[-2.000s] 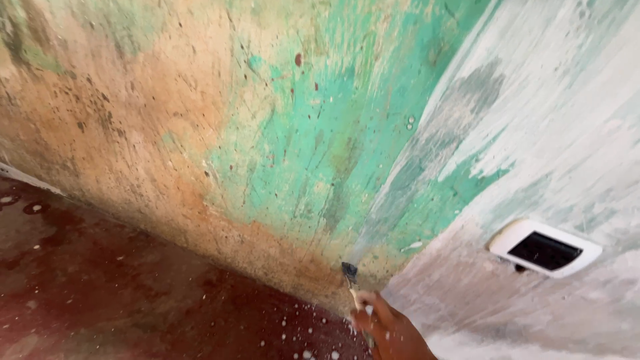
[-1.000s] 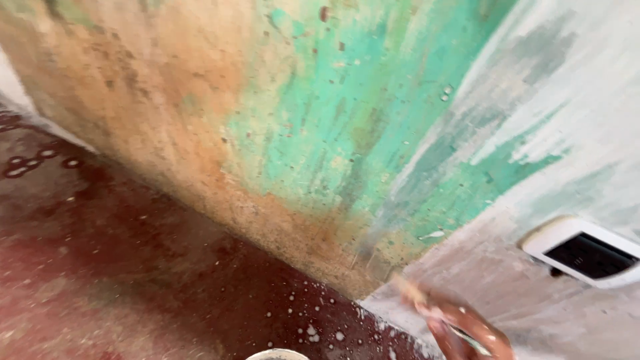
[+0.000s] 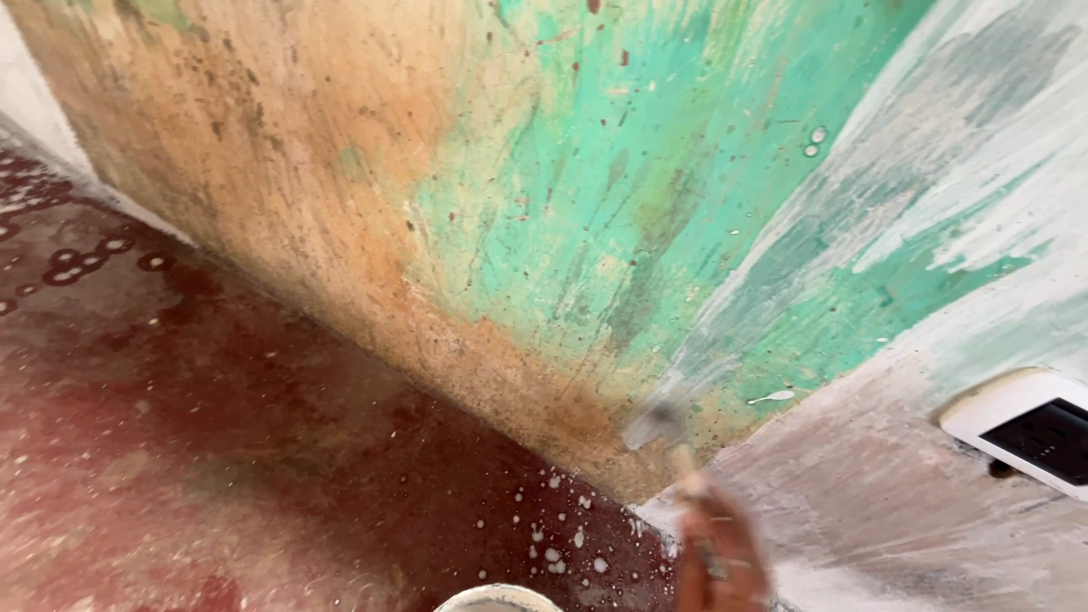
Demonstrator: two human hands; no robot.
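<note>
My right hand (image 3: 721,552), blurred by motion, grips a paintbrush (image 3: 676,438) low in the corner where two walls meet. Its dark bristles touch the orange-tan foot of the green painted wall (image 3: 586,212), at the lower end of a thin whitish paint streak (image 3: 705,340). White paint covers part of the wall on the right (image 3: 1011,170). Only the rim of a container (image 3: 497,595) shows at the bottom edge, left of the hand. My left hand is out of the frame.
A white-framed wall outlet with a black face (image 3: 1033,429) is mounted right of my hand. The dark red floor (image 3: 255,442) carries white paint drops (image 3: 557,557) near the corner and ringed spots (image 3: 85,259) at the left.
A second ago the brush was over the wall corner; it now touches the wall to the left of it. The container rim, absent two seconds ago, shows at the bottom. The view has shifted.
</note>
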